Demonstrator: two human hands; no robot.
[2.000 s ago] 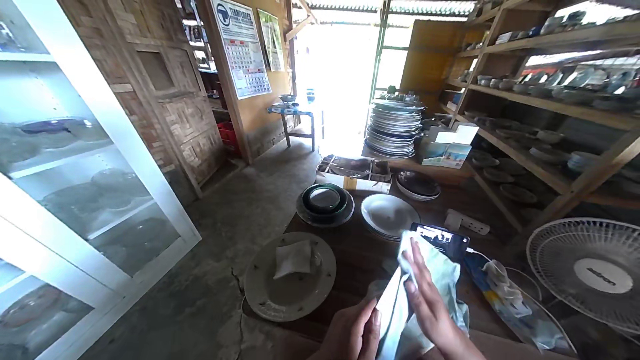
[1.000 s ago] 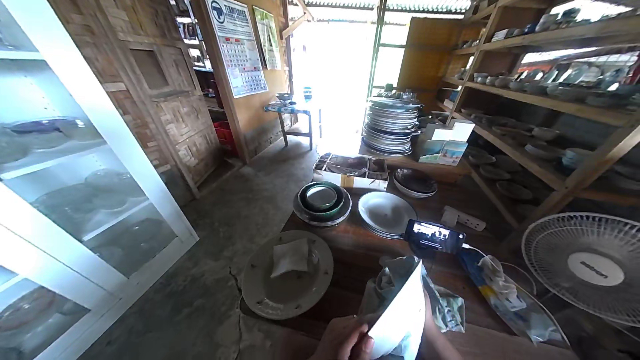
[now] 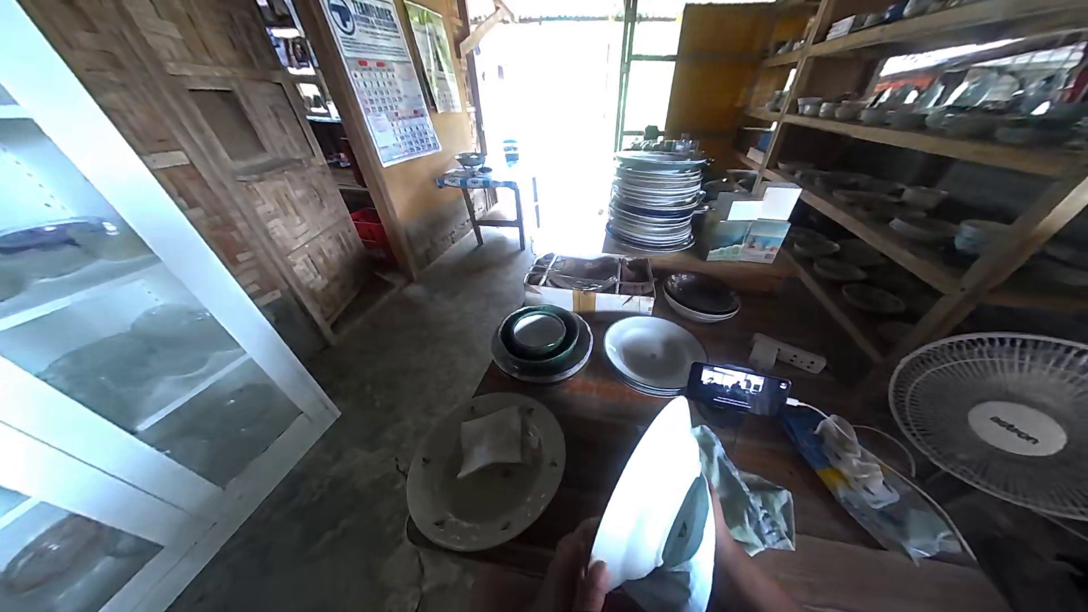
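Note:
A white ceramic plate or shallow bowl [image 3: 650, 484] stands on edge, tilted, near the bottom centre. My left hand [image 3: 582, 565] grips its lower left rim, with fingertips on the pale face. On its right side my right hand [image 3: 735, 552], mostly hidden behind the dish, holds a grey-green cloth [image 3: 752, 501] against it. To the left lies a large oval platter [image 3: 433, 493] with a folded white cloth or packet [image 3: 493, 440] on it. Beyond the dish are a short stack of white plates [image 3: 654, 350] and nested dark green bowls [image 3: 510, 336] on a plate.
A phone [image 3: 738, 388] stands propped behind the cloth, its cable running right past a plastic bag [image 3: 850, 476]. A power strip [image 3: 789, 355], a divided cardboard box [image 3: 586, 302] and a tall plate stack [image 3: 654, 204] are farther back. A fan [image 3: 1003, 425] stands right; a glass-fronted cabinet [image 3: 212, 340] is left.
The cloth was spread over the held item under my right hand two seconds ago; now the white dish shows upright, its pale side facing left, with the cloth on its right side.

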